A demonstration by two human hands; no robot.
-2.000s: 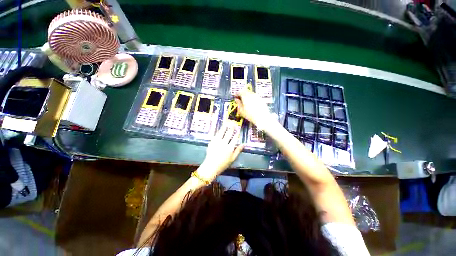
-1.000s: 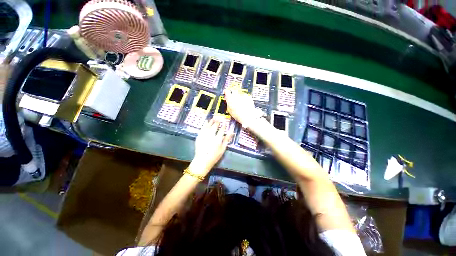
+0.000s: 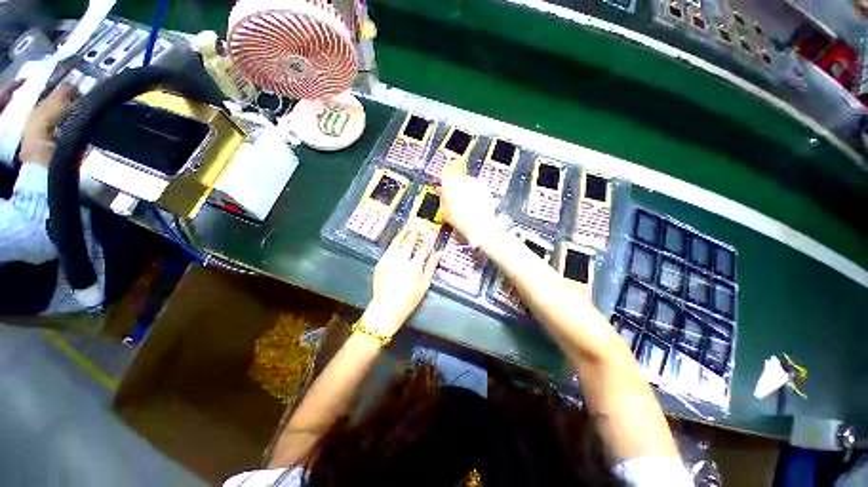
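Observation:
Keypad phones lie face up in two rows in a clear phone tray (image 3: pixel 345 234). My left hand (image 3: pixel 402 273) lies flat, fingers spread, over the keys of a lower-row phone (image 3: pixel 430 207), second from the left. My right hand (image 3: pixel 463 202) is at that phone's screen, fingertips together by a bit of yellow adhesive liner (image 3: pixel 439 218); whether it grips the liner is hard to see. The lower-left phone (image 3: pixel 378 203) is uncovered. My right forearm hides part of the lower row. The lens tray (image 3: pixel 678 302) with dark square windows lies right of the phones.
A pink desk fan (image 3: pixel 293 49) and a gold-and-white box (image 3: pixel 193 162) with a black hose stand left. Another person's hand (image 3: pixel 46 119) is far left. A white scrap (image 3: pixel 771 377) lies right. Yellow scraps (image 3: pixel 283 360) fill part of a carton (image 3: pixel 181 333) below the bench edge.
The view has turned, so the bench things sit further right and lower. Both my hands have moved one phone to the left along the lower row. Another person's hand has appeared at far left.

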